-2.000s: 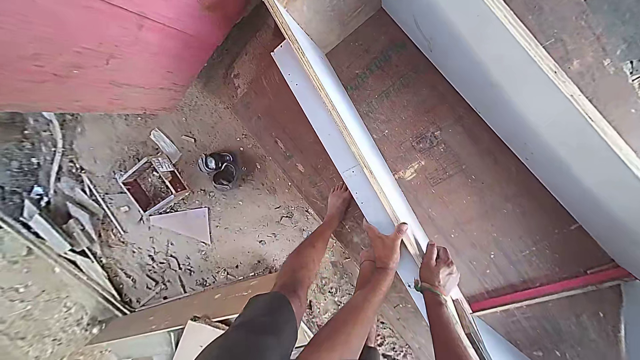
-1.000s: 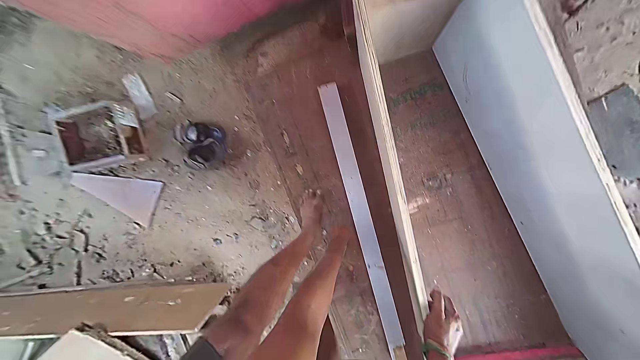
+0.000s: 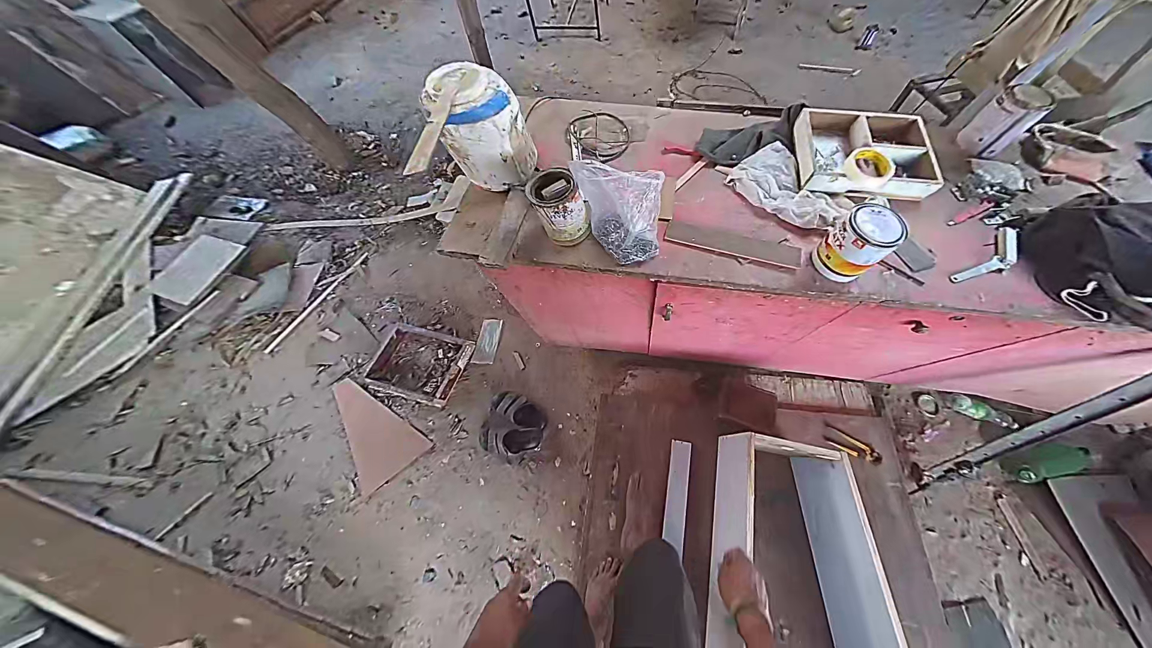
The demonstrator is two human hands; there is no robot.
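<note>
My right hand (image 3: 742, 580) rests on the near left side of an open wooden box frame (image 3: 733, 504) with light grey faces, lying on a brown board (image 3: 616, 450). Its fingers lie over the top edge; whether they grip it I cannot tell. My left hand (image 3: 504, 614) is low at the bottom edge, beside my left knee, and appears to hold nothing. A narrow light strip (image 3: 677, 490) lies on the board between my legs and the frame. Beyond the frame's far right corner is a yellow and black tool (image 3: 853, 445).
A pink cabinet (image 3: 756, 333) stands ahead, bearing a white bucket (image 3: 486, 135), a paint can (image 3: 859, 241), a clear plastic bag (image 3: 621, 216) and a divided wooden tray (image 3: 868, 153). Sandals (image 3: 513, 427), a triangular board piece (image 3: 378, 436) and scraps lie on the ground.
Two seconds ago both hands were on the frame and the strip; the left hand has since left them. The strip now lies apart from the frame. The view has swung up towards the cabinet top.
</note>
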